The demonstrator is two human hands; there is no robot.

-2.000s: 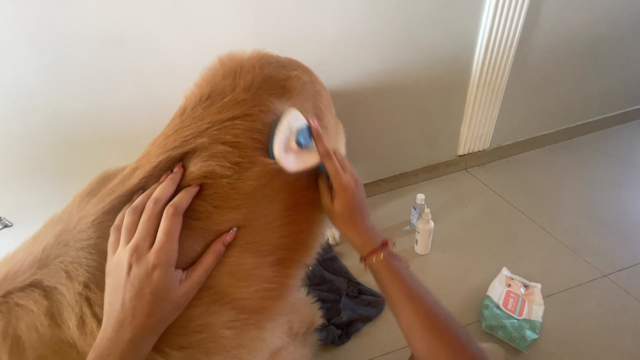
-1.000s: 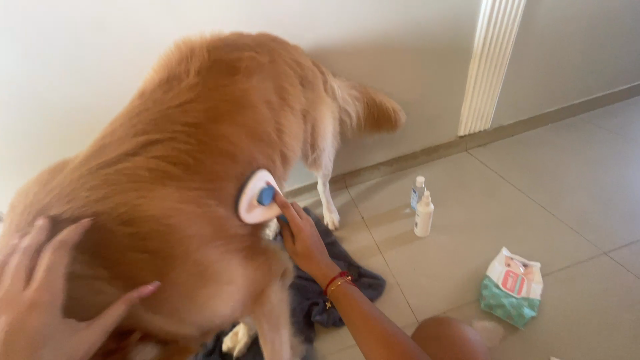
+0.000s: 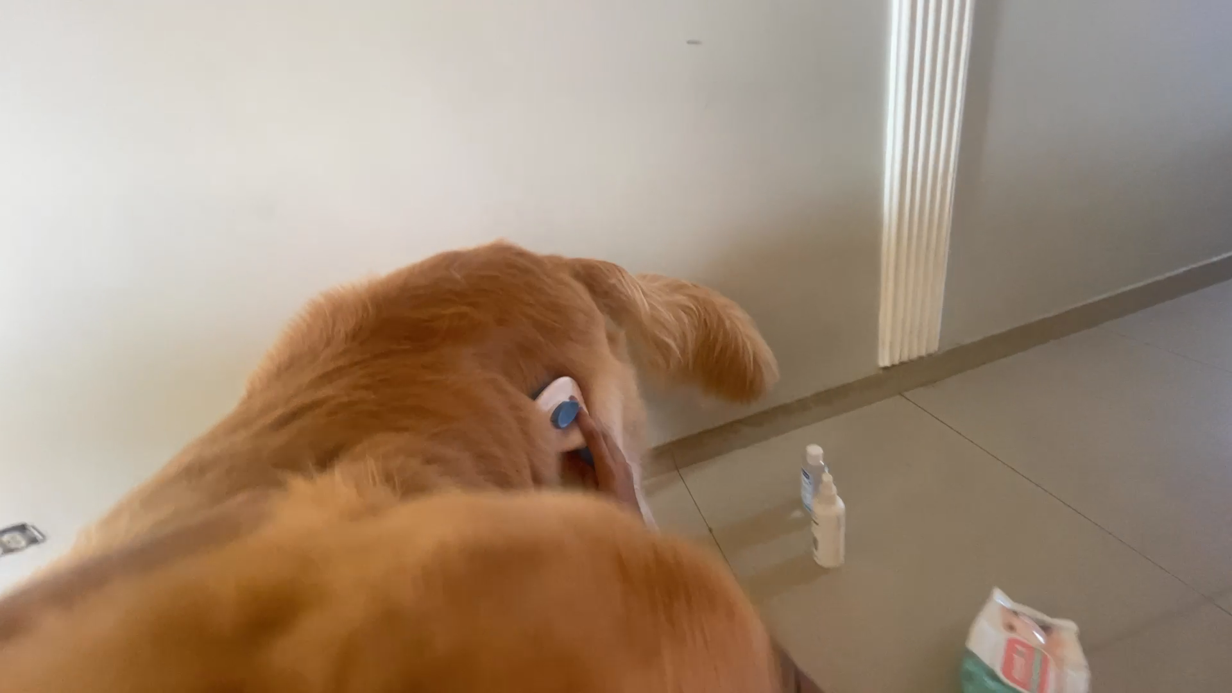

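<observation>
A golden-furred dog (image 3: 414, 385) stands along the wall, its bushy tail (image 3: 698, 332) out to the right. My right hand (image 3: 606, 457) holds a white pet grooming brush (image 3: 560, 409) with a blue button against the fur of its hindquarters. Only the fingers show; the rest of that hand is hidden behind a large, blurred mass of golden fur (image 3: 404, 597) that fills the lower foreground. My left hand is not in view.
A white bottle (image 3: 828, 529) and a clear bottle (image 3: 810, 476) stand on the tiled floor. A white and green soft pack (image 3: 1025, 645) lies at the lower right. Behind are a pale wall, a fluted white strip (image 3: 919, 192) and a wall socket (image 3: 19, 537).
My left hand has gone out of sight. Golden fur now fills the near foreground and covers much of my right arm. The dark cloth is no longer visible. The view has shifted.
</observation>
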